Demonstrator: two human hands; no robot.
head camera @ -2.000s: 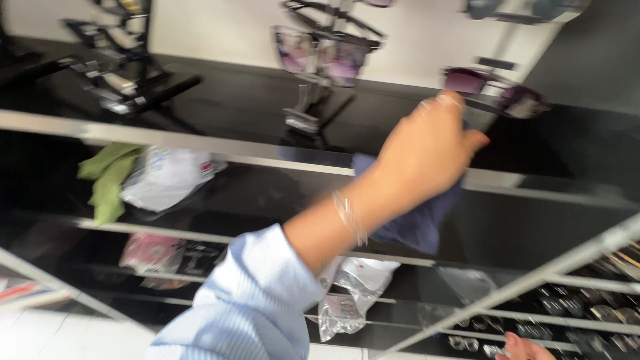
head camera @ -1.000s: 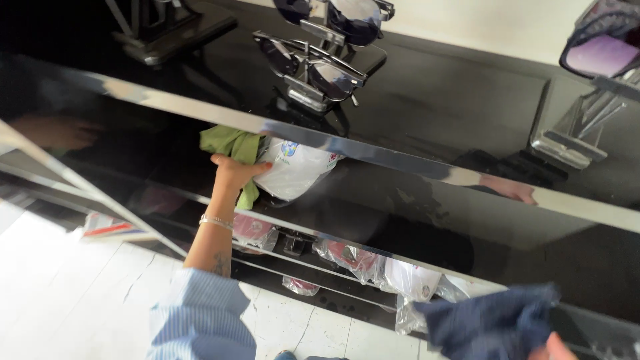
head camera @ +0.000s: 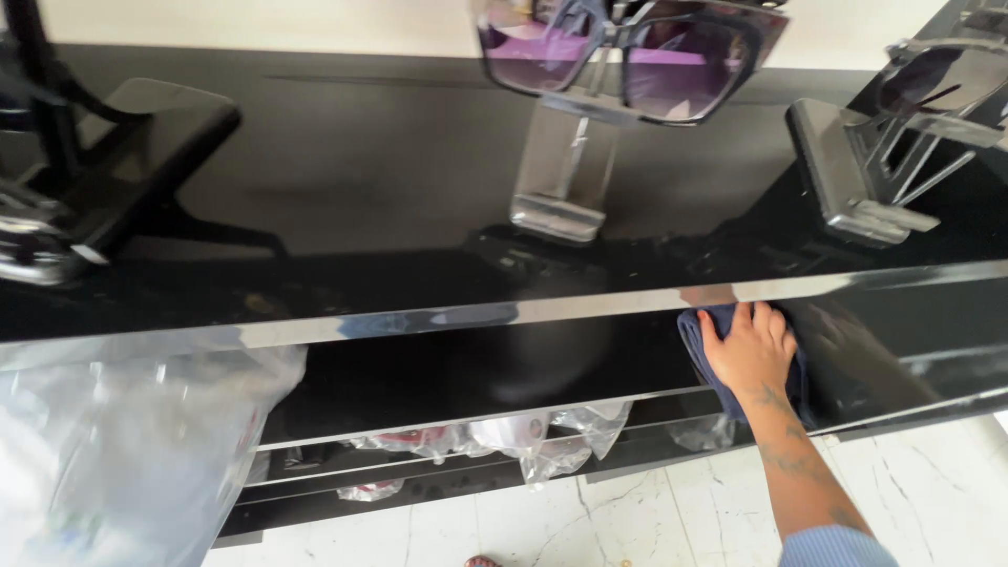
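Observation:
My right hand (head camera: 752, 350) presses a folded navy cloth (head camera: 709, 374) against the black glossy shelf below the top one, close under its metal edge strip. The thumb is on the left and the fingers curl over the cloth. My left hand is not in view. At the left, large and near the camera, is a clear plastic bag (head camera: 142, 441) with something white in it; what holds it up is hidden. Above my right hand, sunglasses with purple lenses (head camera: 685, 67) rest on a clear display stand (head camera: 563, 173).
More sunglasses (head camera: 945, 79) on a stand (head camera: 850, 173) are at the upper right, and a dark stand (head camera: 157, 126) is at the upper left. Plastic-wrapped items (head camera: 512, 433) lie on lower shelves. A metal edge strip (head camera: 472, 315) runs across, above a white veined tile floor (head camera: 614, 512).
My right hand and the navy cloth, at the lower right a second ago, are now on the shelf. My left hand has left the view, as has the green cloth it touched. The view has shifted.

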